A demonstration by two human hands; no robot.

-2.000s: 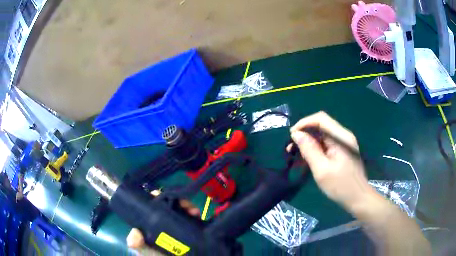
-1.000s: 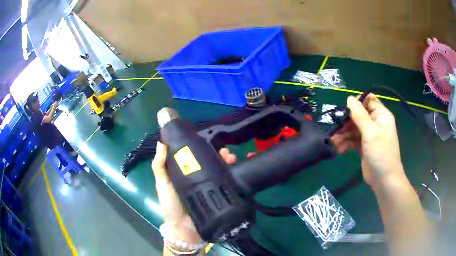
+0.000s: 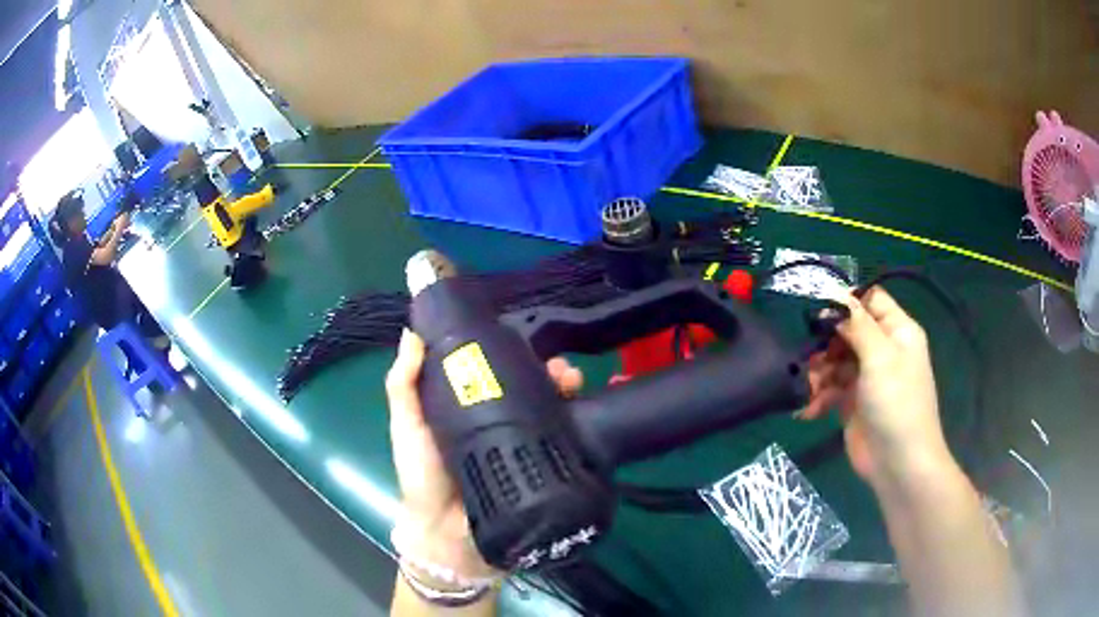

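A black heat gun with a yellow label and silver nozzle is held up over the bench, nozzle pointing away to the upper left. My left hand is closed around its body from beneath. My right hand pinches the black power cord at the end of the handle. A red heat gun lies behind it, partly hidden, its black barrel upright. A bundle of thin black cables lies on the green mat behind the guns.
A blue parts bin holds coiled black cable. Clear bags of white sleeves lie near and farther back. A steel strip is at the front. A pink fan is at right. A yellow tool and a person are at left.
The view has swung left, bringing in the person and more bench. The heat gun has turned, its nozzle now pointing farther away. Both hands still hold the gun and cord.
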